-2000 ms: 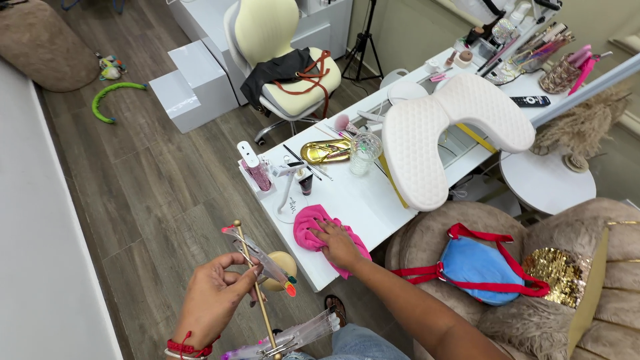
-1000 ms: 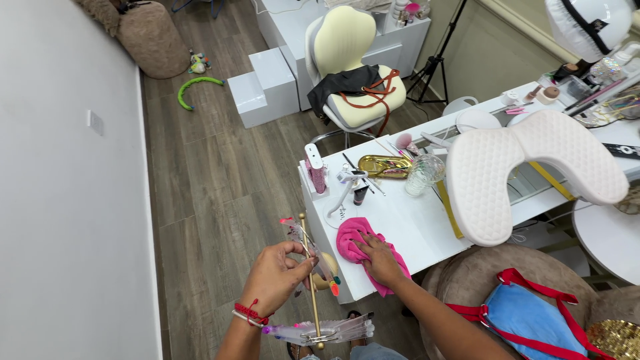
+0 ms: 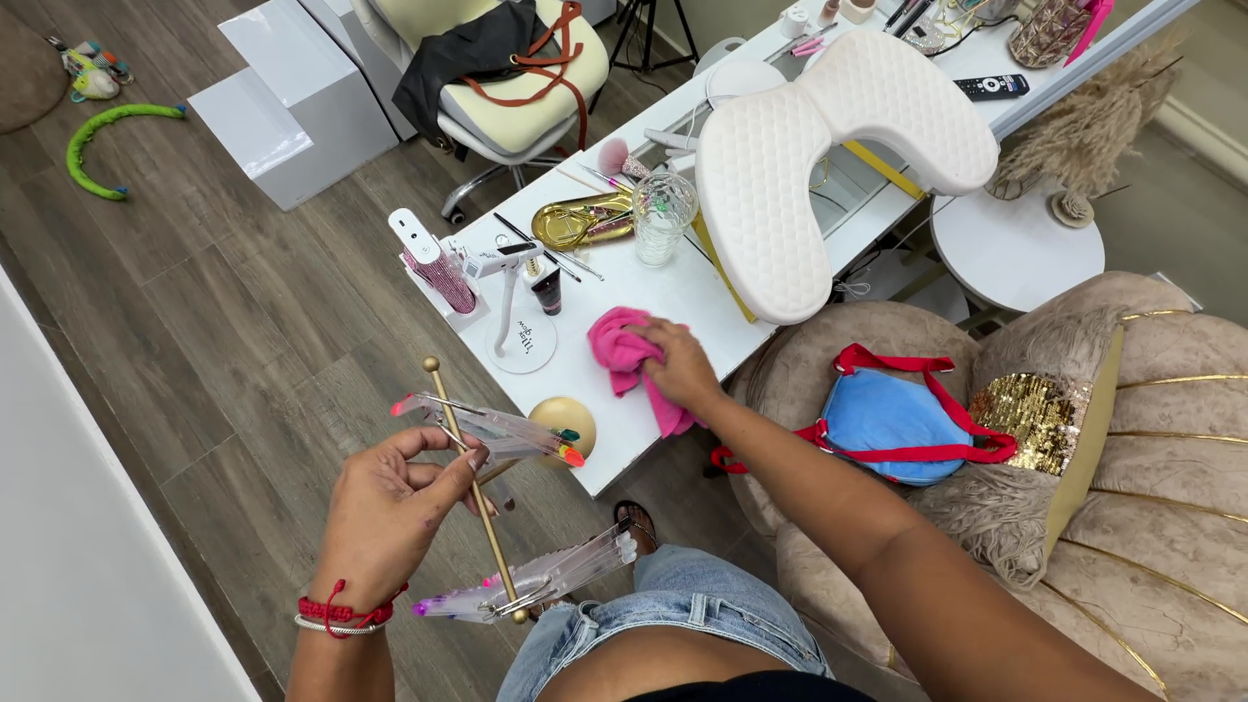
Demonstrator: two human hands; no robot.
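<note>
My left hand [image 3: 405, 507] grips a gold rod stand [image 3: 483, 507] with ball ends and a round base, held up off the table. Bundles of clear nail swatch sticks [image 3: 507, 434] with coloured tips hang on rings at both ends of the rod. My right hand [image 3: 680, 366] presses a crumpled pink cloth [image 3: 624, 351] onto the white table [image 3: 585, 292] near its edge. Beyond the cloth lie a small dark tube [image 3: 547, 292], a white lamp on a round base [image 3: 507, 302], a gold tray [image 3: 583, 220] and a ribbed glass [image 3: 664, 219].
A white quilted armrest [image 3: 770, 195] stands over the table's middle. At the right is a beige tufted chair [image 3: 1150, 487] with a blue bag with red straps [image 3: 892, 424]. A cream swivel chair [image 3: 526, 97] and glossy white steps [image 3: 292, 107] stand beyond the table.
The pink cloth, under my right hand, has changed its folds. My left hand keeps hold of the gold rod stand. The view has swung right since one second ago.
</note>
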